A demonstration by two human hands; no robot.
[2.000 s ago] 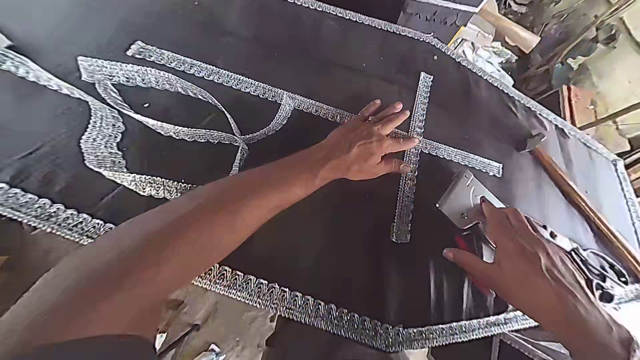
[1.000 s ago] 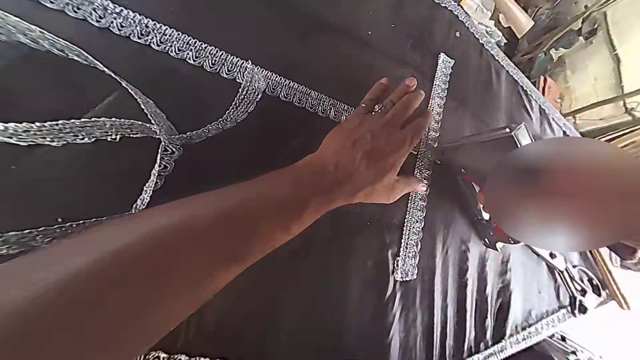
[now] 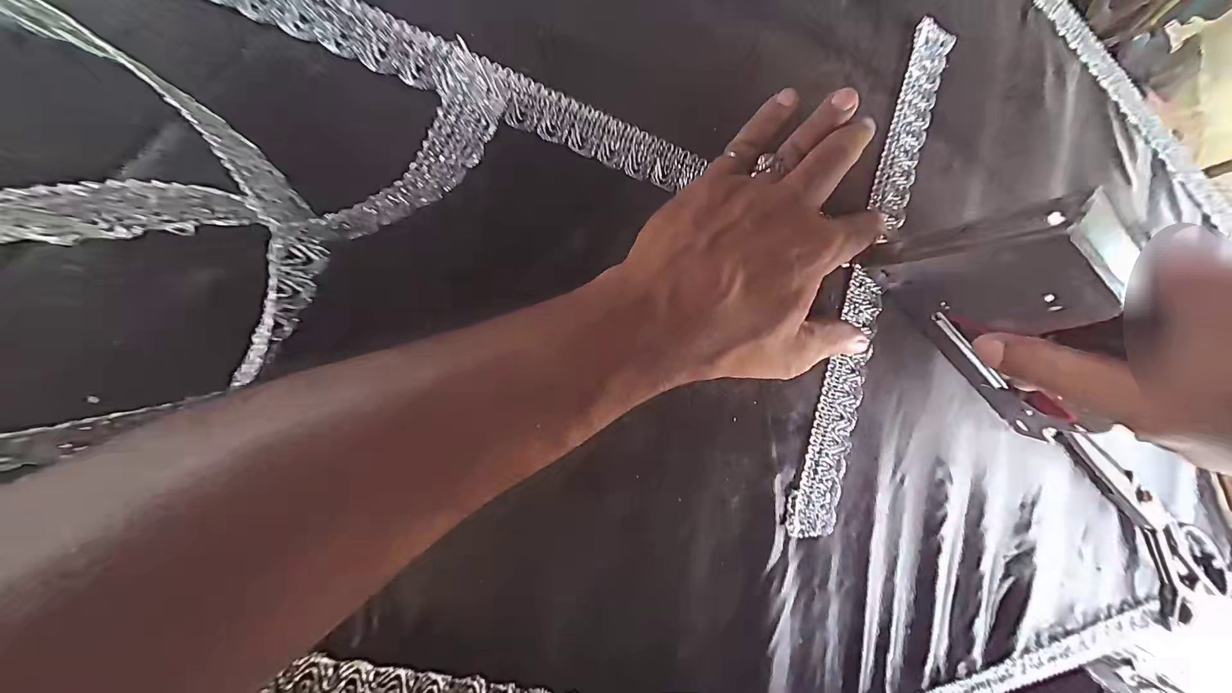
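Note:
My left hand point(image 3: 741, 260), with rings on its fingers, lies spread over the spot where a long silver braid trim point(image 3: 597, 130) meets a short crosswise trim strip point(image 3: 833, 433). Its thumb and a fingertip press on the short strip. Under the trims is shiny black fabric point(image 3: 577, 539). At the right my right hand point(image 3: 1107, 375) is wrapped around a metal staple gun point(image 3: 1020, 279), whose nose points at the crossing beside my left fingers. Part of my right hand is blurred. A loose length of trim point(image 3: 462, 144) curls over the long strip at the left.
Scissors point(image 3: 1179, 553) lie at the lower right, close beyond the staple gun. Braid edging runs along the fabric's border at the upper right point(image 3: 1116, 87) and at the bottom point(image 3: 1049, 654). More loose trim point(image 3: 115, 207) loops across the left side.
The staple gun in my right hand has moved left and up to the crossing of the strips. My left hand stays on the trim. The view has come closer.

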